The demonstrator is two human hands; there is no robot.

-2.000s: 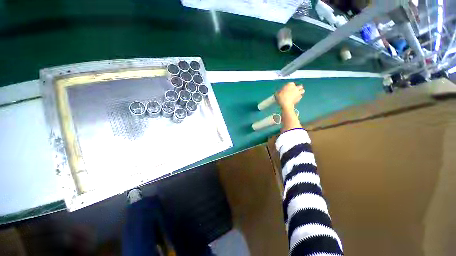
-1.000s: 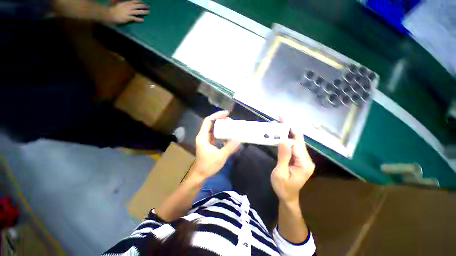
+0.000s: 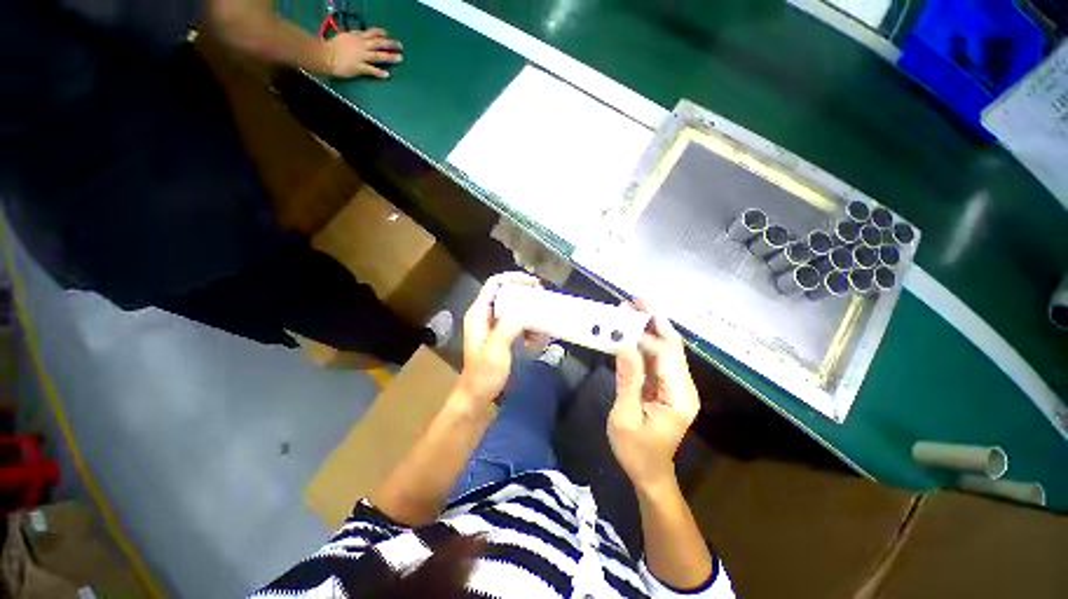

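A pale tube [image 3: 560, 316] with two small dark holes near one end is held lengthwise in front of me, off the bench. My left hand [image 3: 492, 345] grips its left end, and my right hand [image 3: 656, 404] grips its right end with the fingertips. A metal-framed tray [image 3: 750, 339] lies on the green bench beyond my hands. Several short grey open-ended tubes [image 3: 836, 277] stand in its right part. Two loose pale tubes [image 3: 958, 455] lie on the bench at the lower right.
A white board [image 3: 550, 152] lies left of the tray. Another person's hand [image 3: 361, 54] rests on the bench near red-handled scissors [image 3: 334, 21]. A blue bin [image 3: 972, 53] and paper are at the far right. Cartons [image 3: 808, 532] are below the bench; a red object [image 3: 26, 466] is on the far left.
My right hand was over the loose tubes at first; both my hands now hold one pale tube in front of my body. Over the last second the view has shifted, and the tube tilts slightly more.
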